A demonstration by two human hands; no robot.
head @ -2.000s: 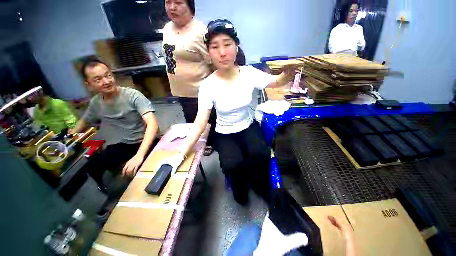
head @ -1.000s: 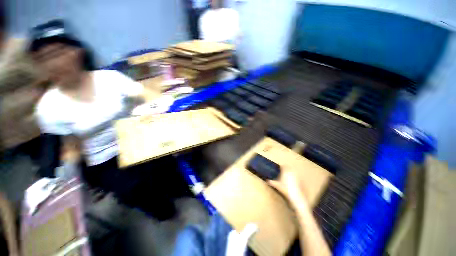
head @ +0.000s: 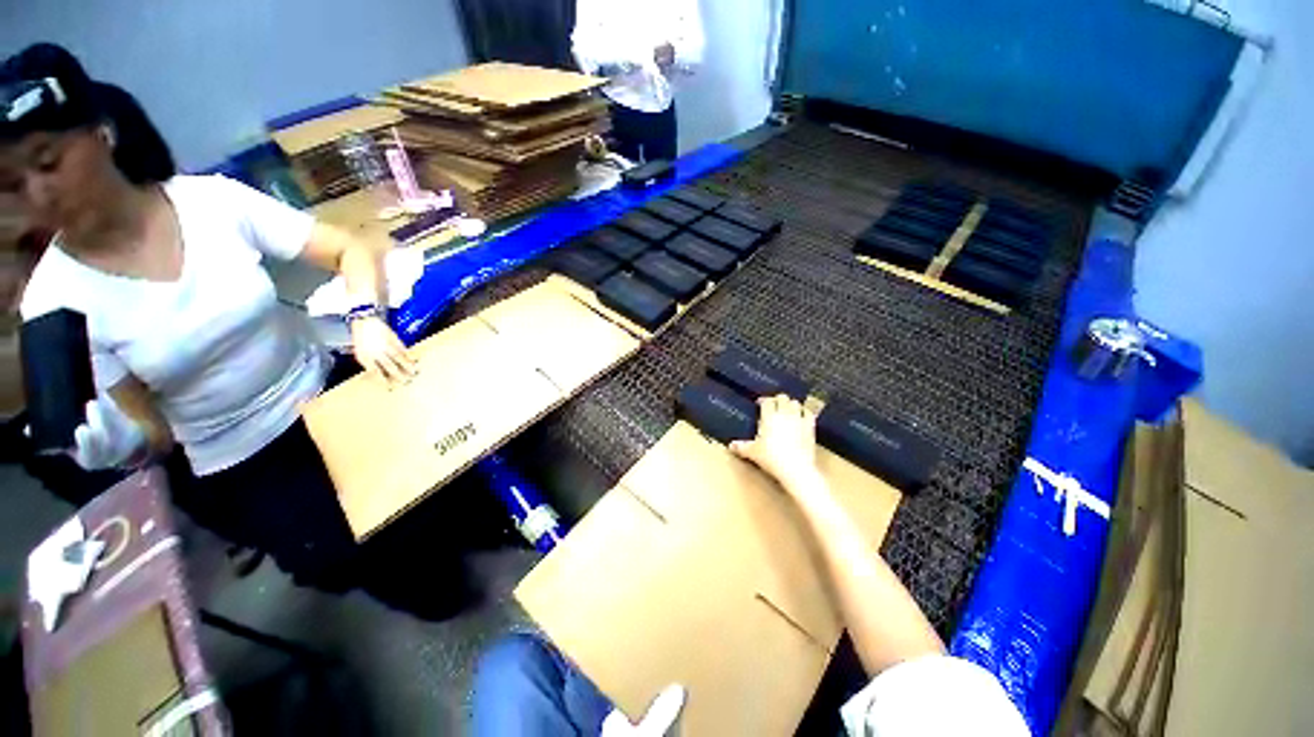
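A tan cardboard sheet point(head: 692, 554) lies before me, its near part over my lap and its far part on the mesh conveyor. Black device housings with pale lettering lie in rows at its far edge. My bare right hand point(head: 783, 439) has its fingers and thumb around the inner end of the left near housing point(head: 716, 413). Another housing point(head: 876, 444) lies to its right. My left hand point(head: 649, 716), in a white glove, is at the sheet's near edge, cut off by the picture's bottom; its grip is hidden.
A person at left rests one hand on a second cardboard sheet point(head: 476, 403) and holds a black housing point(head: 58, 377) in the other. More housings lie on the mesh conveyor point(head: 807, 324). Blue plastic wrap point(head: 1059, 418) edges it. Cartons point(head: 1239, 576) stand at right; a side bench is at lower left.
My right hand has moved the housing from the middle of the sheet to its far edge, beside the others. The view has turned right since the earliest frame. The person's sheet is lower.
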